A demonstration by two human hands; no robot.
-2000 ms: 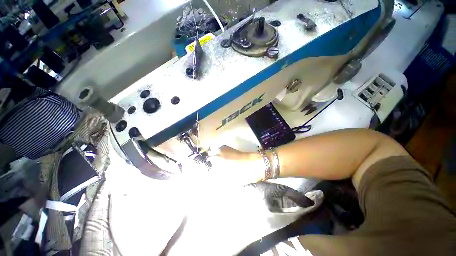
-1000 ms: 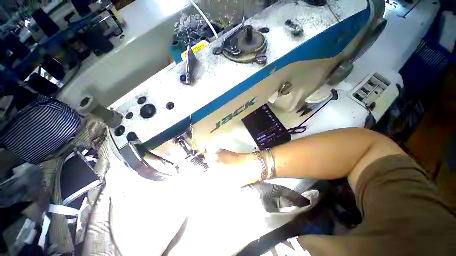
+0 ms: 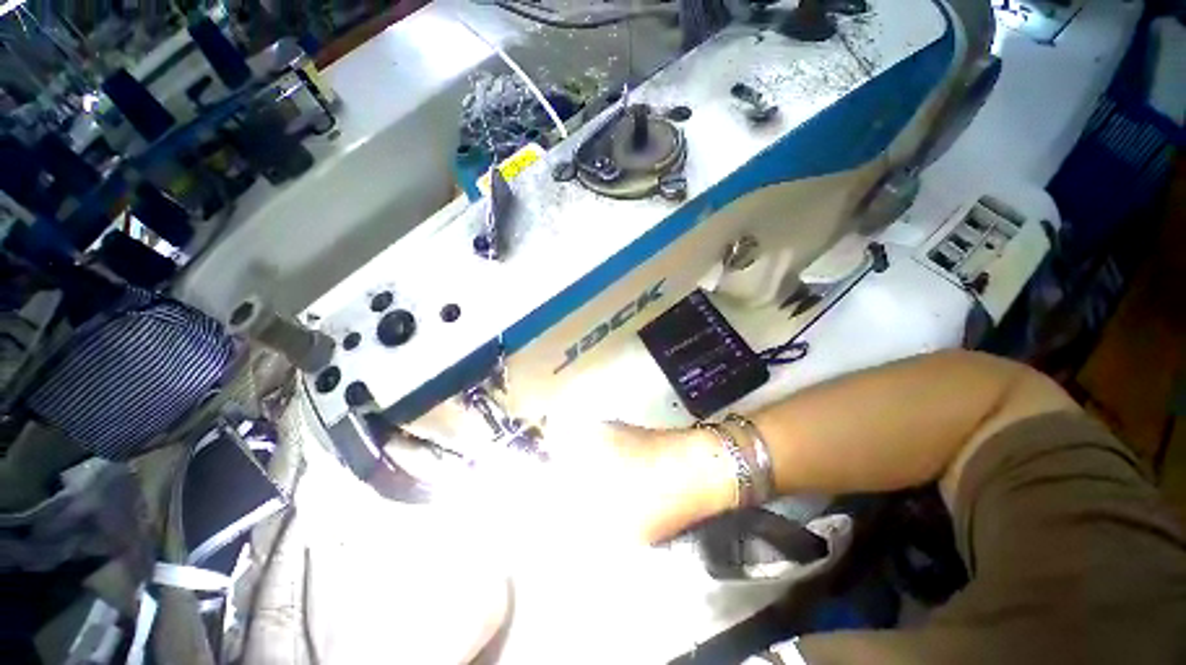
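Note:
The garment piece [image 3: 403,572] lies under and in front of the sewing machine head [image 3: 442,305], mostly washed out white by the lamp. Its grey folds [image 3: 767,539] show below my wrist. My right hand [image 3: 650,474], with bracelets at the wrist, reaches in from the right over the cloth, just right of the presser foot and needle bar [image 3: 497,418]. Its fingers are lost in the glare, so their grip does not show. My left hand cannot be made out; a faint curved edge low in the glare could be cloth or skin.
A phone [image 3: 704,353] with a lit screen lies under the arm, a thin cord beside it. A switch panel [image 3: 975,243] sits at the right. Striped cloth [image 3: 137,370] and cut pieces with white strips [image 3: 215,500] are heaped left of the machine. Another machine stands behind.
My right hand has moved a little right and down, away from the presser foot. The camera view has shifted slightly. The phone stays in place.

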